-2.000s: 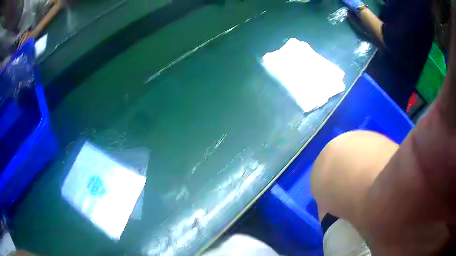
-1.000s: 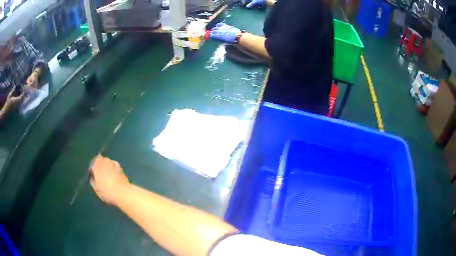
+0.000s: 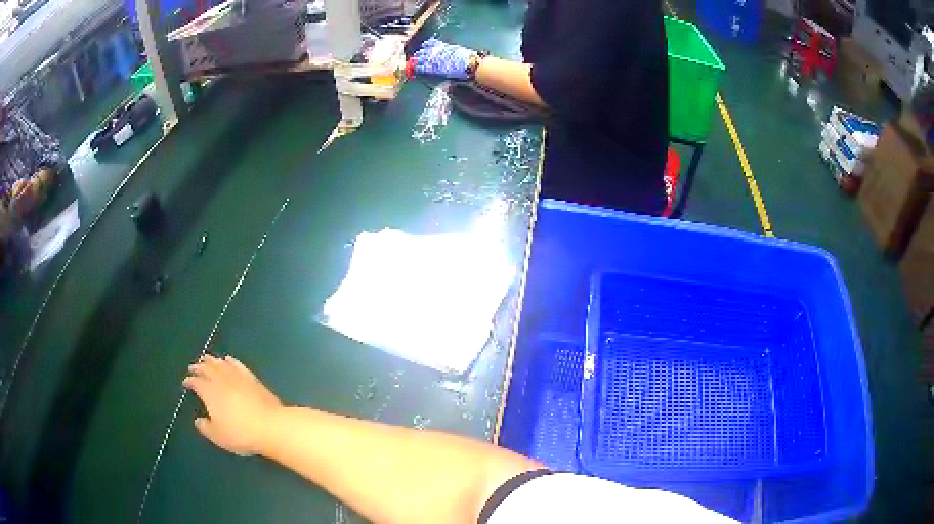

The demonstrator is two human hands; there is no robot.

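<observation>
My right hand point(image 3: 238, 406) is bare, palm down over the green tabletop at the lower left, its fingers spread a little and nothing seen in it. My left hand is out of the picture. A small black block, perhaps a power adapter point(image 3: 146, 212), lies on the dark green belt beyond my hand. Small dark bits, perhaps its cord point(image 3: 158, 282), lie near it. A white stack point(image 3: 425, 297) lies on the table to the right of my hand, glaring in the light.
A large blue tote point(image 3: 848, 394) with a perforated blue basket point(image 3: 684, 401) inside stands against the table's right edge. A person in black point(image 3: 599, 113) with gloved hands works beyond it. Another person is at the far left. A metal post point(image 3: 346, 61) and shelf stand ahead.
The view first swung right and up, bringing my right hand and forearm over the table. Since then the hand's fingers have spread, and the black block shows farther left and lower.
</observation>
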